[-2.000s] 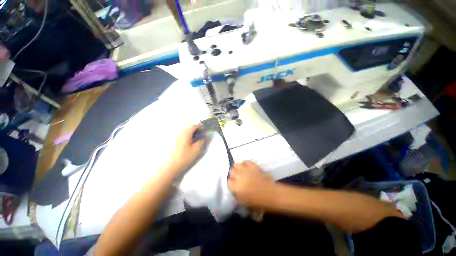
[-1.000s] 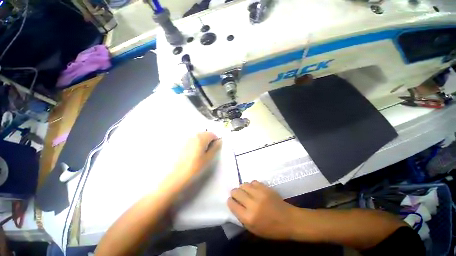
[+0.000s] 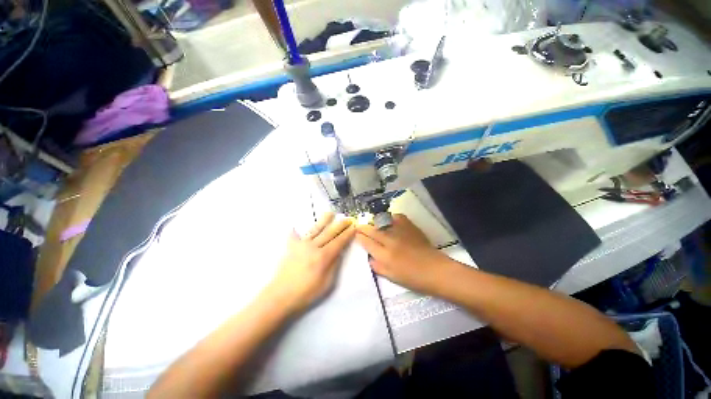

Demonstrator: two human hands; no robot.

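A large pale panel point(image 3: 206, 261) lies across the machine bed and table, its straight right edge running from the needle area to the table front. My left hand point(image 3: 318, 257) holds the panel down just left of the presser foot point(image 3: 360, 218), fingers stretched forward. My right hand point(image 3: 401, 251) is at the panel's edge just right of the foot, its fingertips close to my left fingertips and holding the fabric. The needle point and the fabric under the fingertips are hidden. The white sewing machine point(image 3: 475, 152) stands behind.
Small dark panels point(image 3: 511, 214) lie under the machine arm at right. Dark curved panels point(image 3: 168, 183) lie at left. Red-handled tools point(image 3: 635, 195) lie at the table's right end. A blue basket point(image 3: 674, 362) stands at lower right. Purple cloth point(image 3: 129, 113) is at upper left.
My right hand has moved up from the table front to the presser foot. My left hand now has its fingers stretched at the foot. The pale panel lies flatter, its edge reaching the front.
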